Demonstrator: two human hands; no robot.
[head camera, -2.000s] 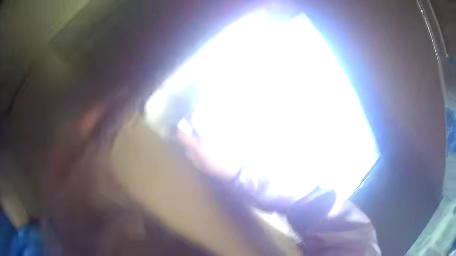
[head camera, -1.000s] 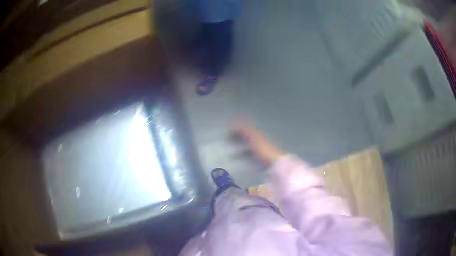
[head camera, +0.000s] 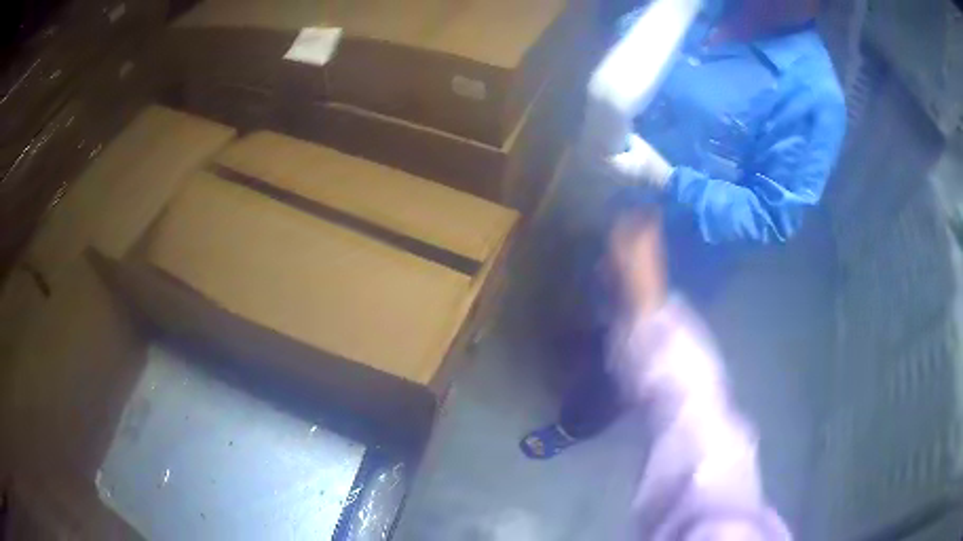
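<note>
An open carton (head camera: 63, 359) lies at the lower left, with a pale grey-white product in shiny plastic (head camera: 232, 454) deep inside it. One carton flap (head camera: 285, 349) stands up at its far side. My right hand (head camera: 637, 259), blurred, reaches forward from a pink sleeve towards a person in blue. I cannot make out its fingers or whether it holds anything. My left hand is not in view.
A carton with its flaps nearly meeting at a dark seam (head camera: 317, 264) lies beyond the open one. More cartons (head camera: 401, 85), one with a white paper label (head camera: 315, 45), stand behind. A person in blue (head camera: 755, 116) with white gloves stands ahead. Grey crates (head camera: 898, 285) line the right.
The view has swung up and left, showing more cartons and the person in blue closer. The product has moved down in view. My right hand now reaches farther up and right.
</note>
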